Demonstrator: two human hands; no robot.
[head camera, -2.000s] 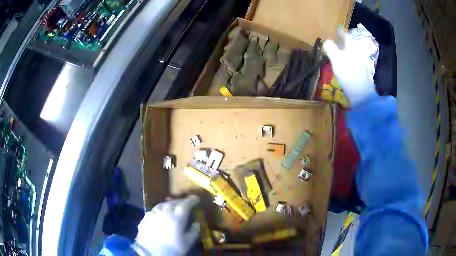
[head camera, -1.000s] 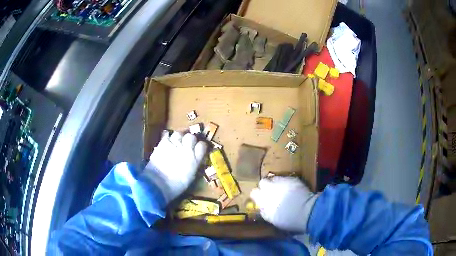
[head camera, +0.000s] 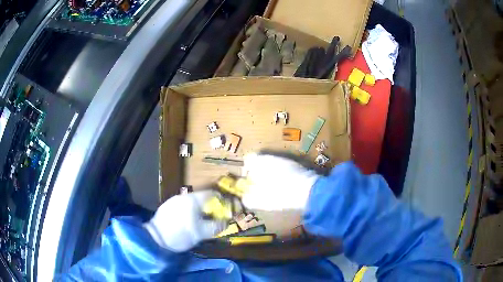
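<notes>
The shallow brown cardboard box (head camera: 256, 85) lies in front of me. My left hand (head camera: 179, 223), white-gloved, is in its lower left with a yellow piece (head camera: 219, 207) at its fingertips. My right hand (head camera: 284, 184), white-gloved and blurred, is over the box's middle with yellow pieces (head camera: 230, 185) at its fingertips. Small metal clips (head camera: 217, 141), an orange piece (head camera: 292, 134) and a green strip (head camera: 313, 135) lie on the box floor. A thin dark strip (head camera: 223, 161) lies left of my right hand. A yellow strip (head camera: 251, 239) lies at the near wall.
A second box (head camera: 325, 19) behind holds grey-brown pads (head camera: 268, 55) and black strips (head camera: 321, 61). At right, a black bin (head camera: 405, 66) holds a red sheet (head camera: 368, 126), yellow cubes (head camera: 357, 77) and white cloth (head camera: 381, 48). A metal rail (head camera: 105, 118) and circuit boards (head camera: 107, 12) are at left.
My right hand came from the red sheet into the box, then moved left and up. My left hand moved down. Both now have yellow pieces at the fingers. The grey-brown pad is no longer visible.
</notes>
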